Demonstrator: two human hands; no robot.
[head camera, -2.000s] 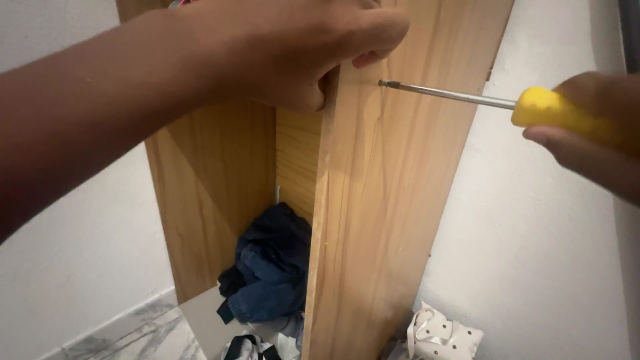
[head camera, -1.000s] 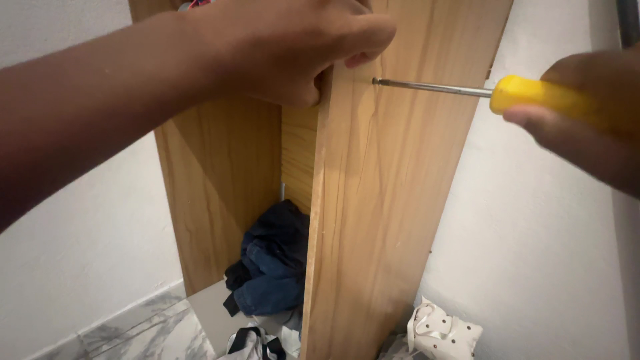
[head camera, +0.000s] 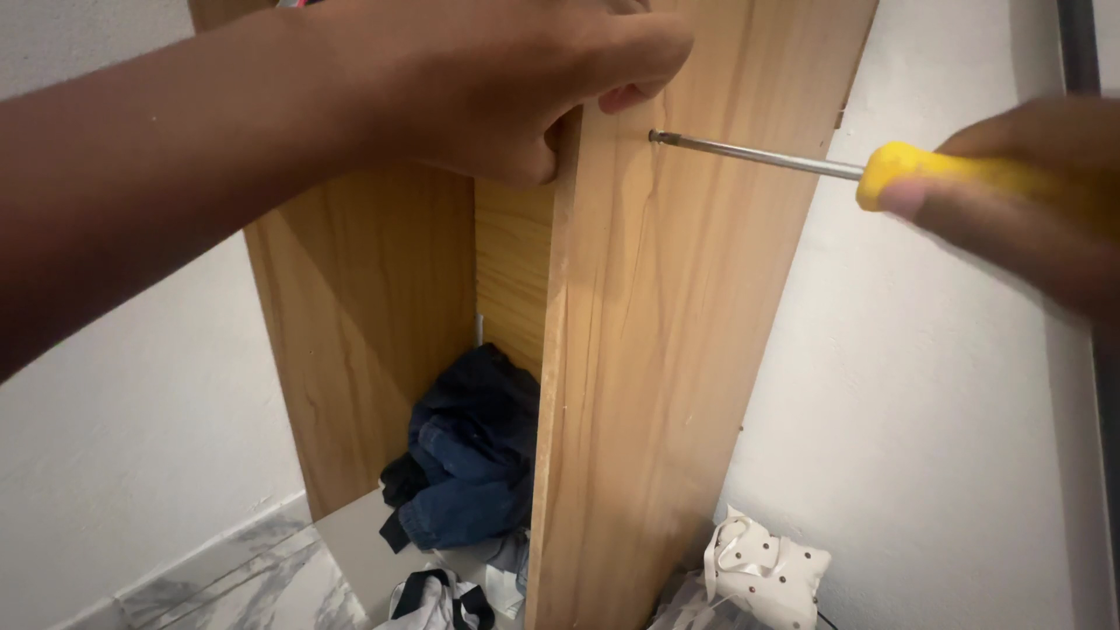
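Note:
My right hand (head camera: 1015, 192), partly blurred at the right edge, is closed around the yellow handle of a screwdriver (head camera: 770, 157). Its metal shaft points left, and the tip meets a screw head (head camera: 654, 136) in the outer face of a wooden cabinet side panel (head camera: 647, 350). At the top centre my left hand (head camera: 560, 79) grips the front edge of that same panel, with fingers curled around it, close to the screw. Part of the left hand is cut off by the top of the view.
Dark blue clothes (head camera: 477, 446) lie in the bottom of the wooden cabinet (head camera: 359, 350), with white and black clothing (head camera: 437, 604) in front. A white dotted cushion-like item (head camera: 766, 564) sits right of the panel, beside the white wall (head camera: 901, 376). Marbled floor tiles (head camera: 271, 577) show at lower left.
The screwdriver stays at the screw while my right hand shifts slightly around its handle. My left hand keeps hold of the panel edge.

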